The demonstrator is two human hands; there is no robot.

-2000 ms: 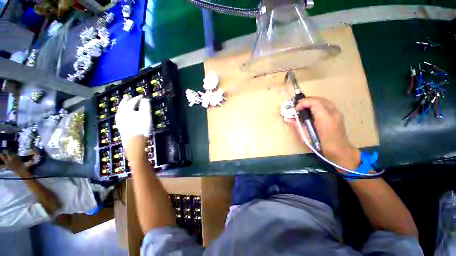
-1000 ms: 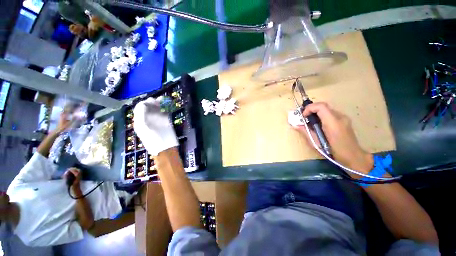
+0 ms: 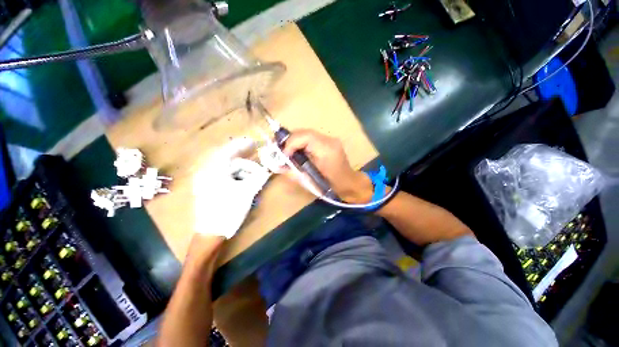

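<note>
My right hand (image 3: 324,161) is bare, wears a blue wrist strap (image 3: 379,186) and holds the soldering iron (image 3: 309,169), its metal tip pointing up and left under the clear cone. A small white housing (image 3: 273,158) is also at my right fingertips. My left hand (image 3: 227,193), in a bright, overexposed white glove, has its fingertips close beside the housing. A dark spot shows between its fingers. Whether it grips a part or touches the housing cannot be told.
The clear extraction cone (image 3: 203,74) hangs over the tan board (image 3: 319,101). White housings (image 3: 139,186) lie at the board's left edge. The compartment tray (image 3: 88,284) is lower left. Coloured leads (image 3: 410,71) lie on the green mat. A crumpled plastic bag (image 3: 536,190) lies on a black bin at right.
The view has swung to the right. My left hand has left the tray and come over the board beside my right hand, which still holds the iron and housing.
</note>
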